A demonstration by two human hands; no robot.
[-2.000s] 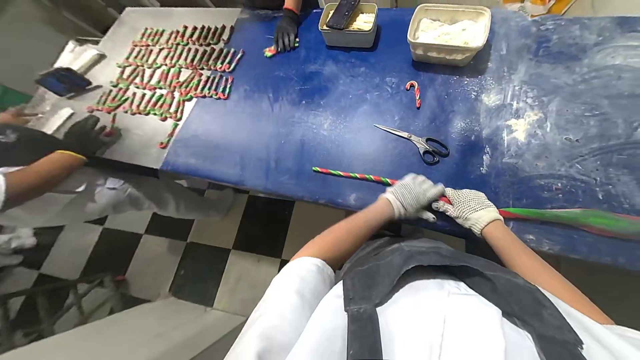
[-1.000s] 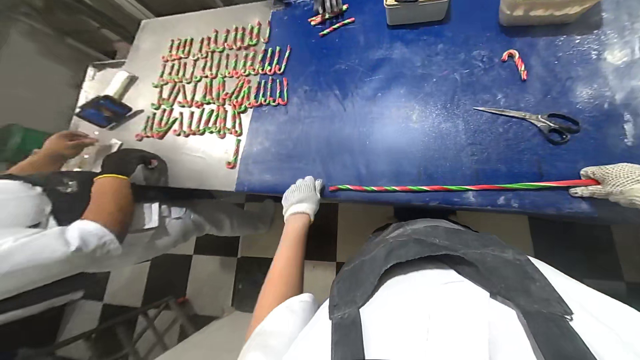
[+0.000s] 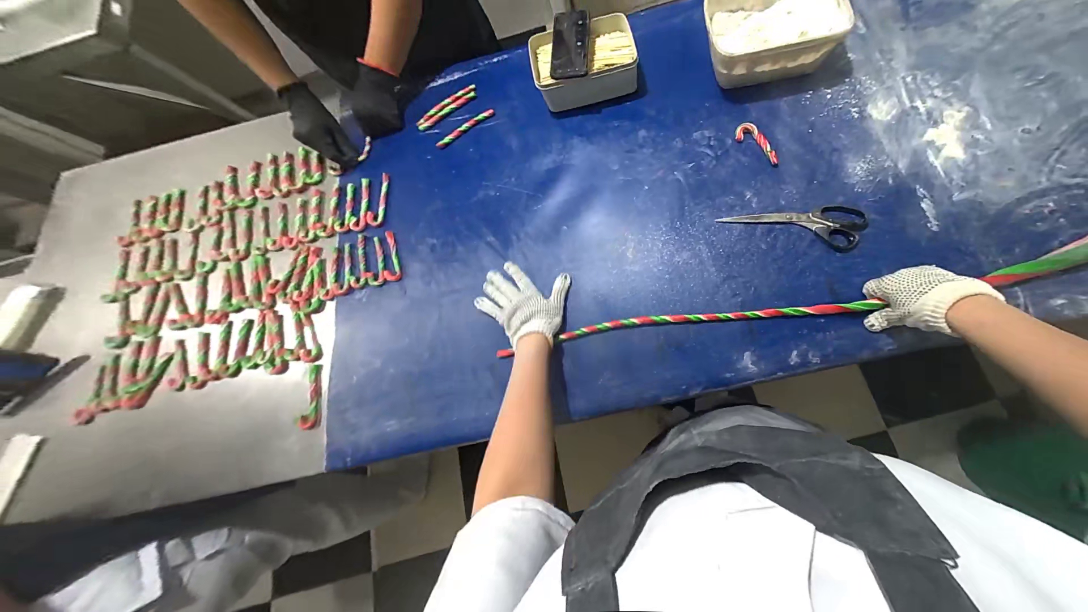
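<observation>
A thin twisted candy rope (image 3: 705, 317), striped red, green and white, lies along the near part of the blue table (image 3: 476, 382). My left hand (image 3: 524, 303), in a white knit glove, rests flat with spread fingers over the rope near its left end, whose tip shows past the wrist. My right hand (image 3: 918, 297), in a dotted white glove, is closed around the rope farther right. Beyond that hand the rope thickens into a broad striped mass (image 3: 1041, 265). Scissors (image 3: 803, 219) lie behind the rope, and a small candy cane (image 3: 756, 143) lies behind them.
Rows of candy canes (image 3: 229, 272) cover the metal surface (image 3: 246, 442) at left. A co-worker's black-gloved hands (image 3: 344, 119) are at the far edge, near several short candy sticks (image 3: 459, 119). A phone (image 3: 570, 44) lies on a tub of sticks (image 3: 592, 92); a tub of white powder (image 3: 779, 53) stands beside it.
My hands, close together two seconds ago, are now far apart along the rope. The left hand, beside the rope's left end one second ago, is now spread over it.
</observation>
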